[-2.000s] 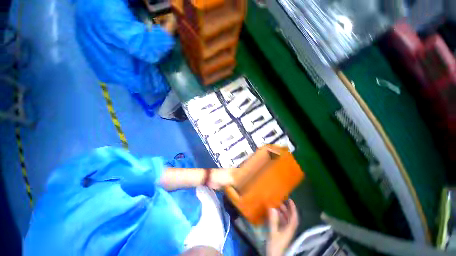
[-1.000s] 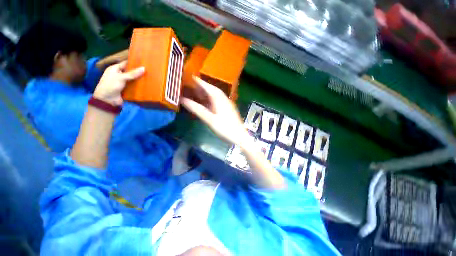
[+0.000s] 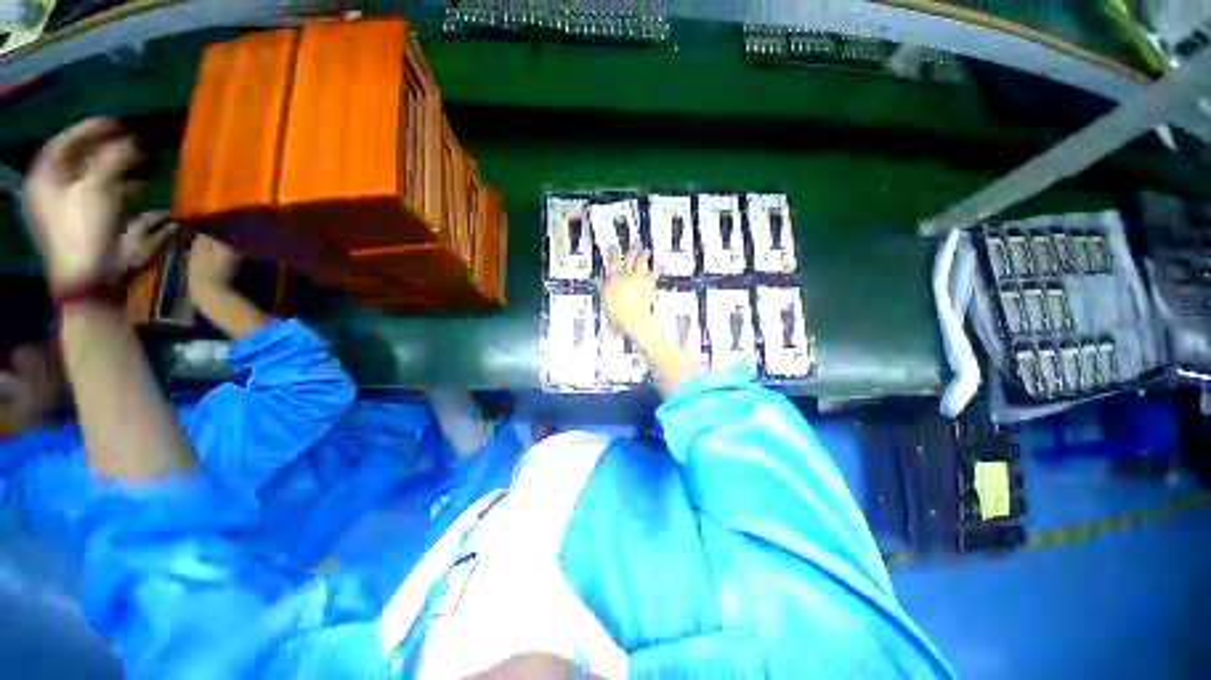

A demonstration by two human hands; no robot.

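The housing stack (image 3: pixel 352 126), tall and orange-brown, stands on the green bench at the left. My left hand (image 3: pixel 86 186) is raised to the left of the stack, blurred, with fingers apart and nothing seen in it. The blister tray (image 3: pixel 673 284) lies right of the stack, with two rows of flat white panel modules with dark middles. My right hand (image 3: pixel 630 288) is over the tray's left part, fingers on or just above an upper-row panel module (image 3: pixel 615 229) that sits slightly tilted. Whether it grips the module cannot be told.
A small-parts tray (image 3: pixel 1056 308) lies on a pale liner sheet (image 3: pixel 959 326) at the right. A dark crate stack (image 3: pixel 930 485) with a yellow piece is below the bench edge. A coworker's hands (image 3: pixel 213 272) are left of the housing stack. A pale bar (image 3: pixel 1049 153) slants above the bench.
The housing from my left hand is no longer in it, and that hand has moved left. My right hand has moved from the housings to the tray. The view has turned and shifted right.
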